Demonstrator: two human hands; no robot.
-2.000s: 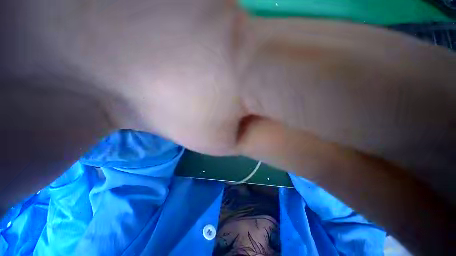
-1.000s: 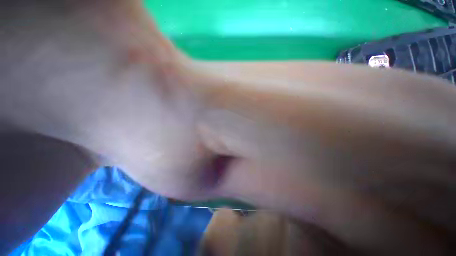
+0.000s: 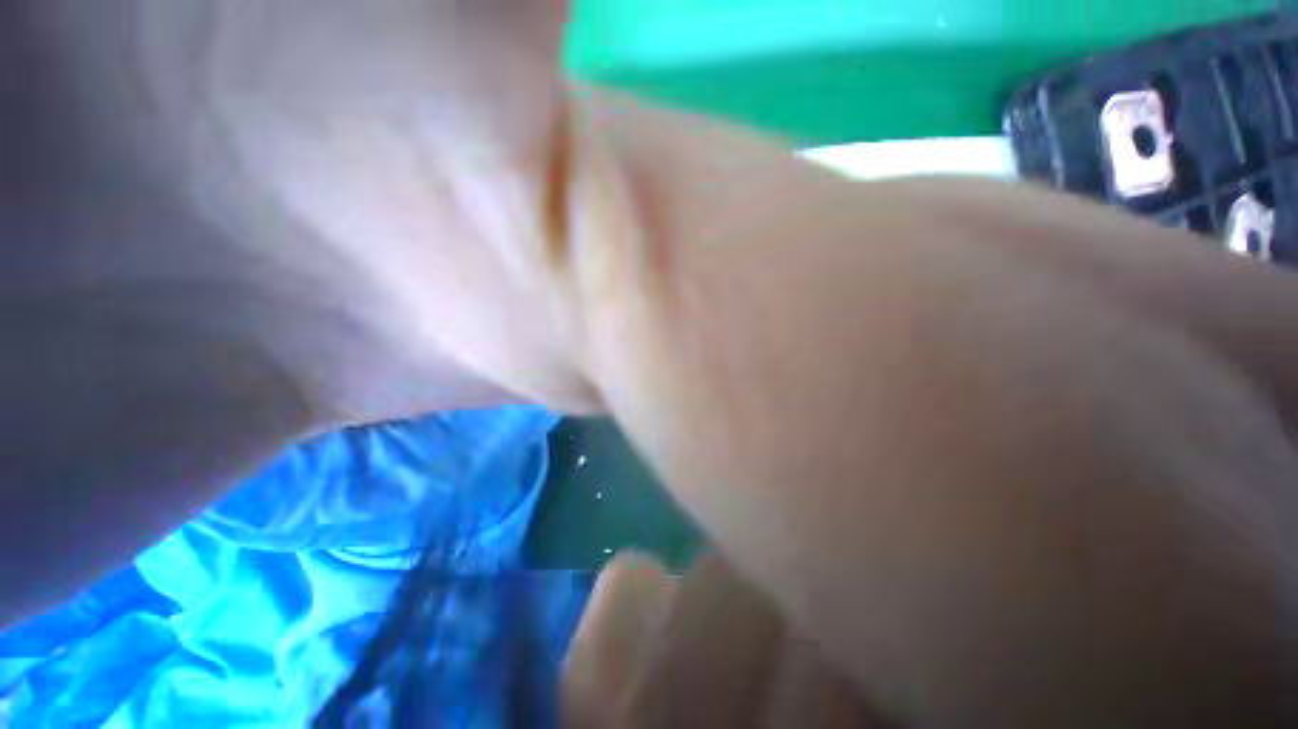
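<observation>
Blurred bare skin very close to the camera fills the left (image 3: 328, 185) and the right (image 3: 982, 442) of the view. The two masses meet left of the middle. I cannot tell which part belongs to my left hand or my right hand, or whether they hold anything. Blurred finger-like shapes (image 3: 634, 641) show at the bottom middle; whose they are is unclear. At the upper right, a silvery-pink watch case (image 3: 1119, 143) with a dark round centre lies in a black tray (image 3: 1046, 140). Part of a second case (image 3: 1243, 218) shows beside it.
The bright green belt (image 3: 797, 86) crosses the top, with a white edging strip (image 3: 932, 154) below it. A patch of dark green bench (image 3: 605, 499) with pale specks shows between the skin and blue sleeve or smock cloth (image 3: 256, 570) at lower left.
The skin shapes have shifted. More of the black tray and its cases shows at the upper right, and more dark bench shows low in the middle than one second ago.
</observation>
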